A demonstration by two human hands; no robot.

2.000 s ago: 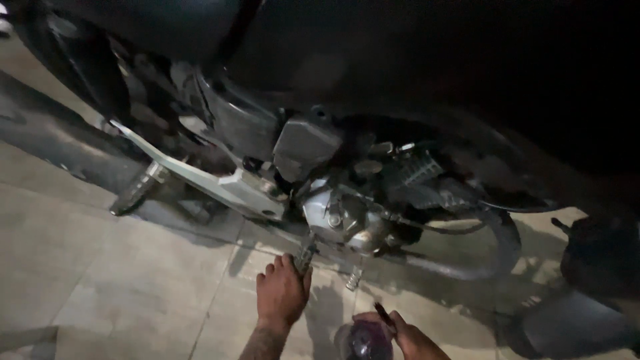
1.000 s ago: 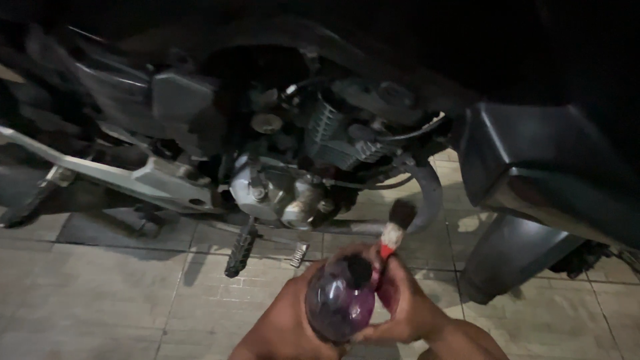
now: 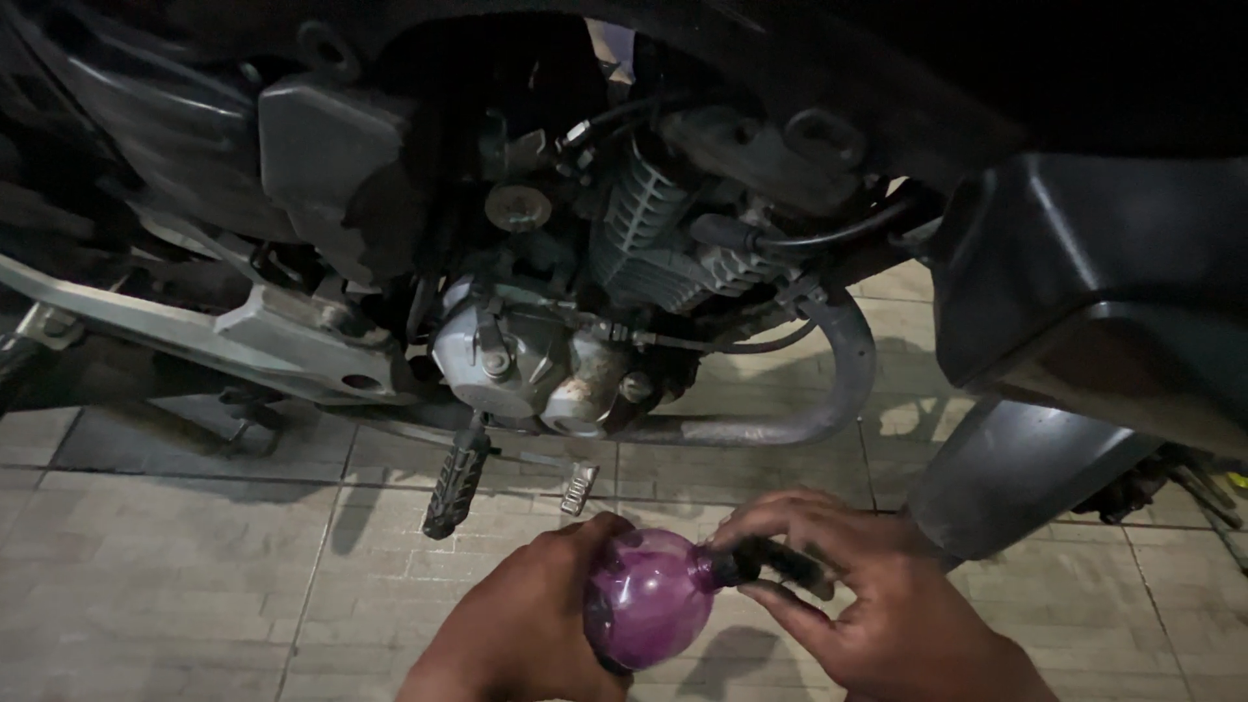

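Note:
My left hand [image 3: 536, 614] is wrapped around the body of a round, translucent purple bottle [image 3: 651, 600]. The bottle lies tilted, its neck pointing right. My right hand [image 3: 858, 575] has its thumb and fingers on the black top [image 3: 741, 564] at the neck; a dark, blurred part extends from there between the fingers, and its exact shape cannot be told. Just beyond both hands is the motorcycle's engine, with its silver side cover [image 3: 507, 361], finned cylinder [image 3: 643, 219] and curved exhaust pipe [image 3: 848, 361]. No brush can be clearly made out.
A rubber footpeg [image 3: 456, 485] and a metal foot pedal [image 3: 578, 489] stick out from the engine's underside towards my hands. On the right are black bodywork [image 3: 1072, 292] and a dark mudguard [image 3: 1014, 478]. A pale frame piece [image 3: 244, 341] runs along the left, above the tiled floor [image 3: 175, 585].
My left hand has left the footpeg and taken the bottle. The red-handled brush seen a second ago in my right hand no longer shows clearly; that hand is at the bottle's top. The view has moved closer.

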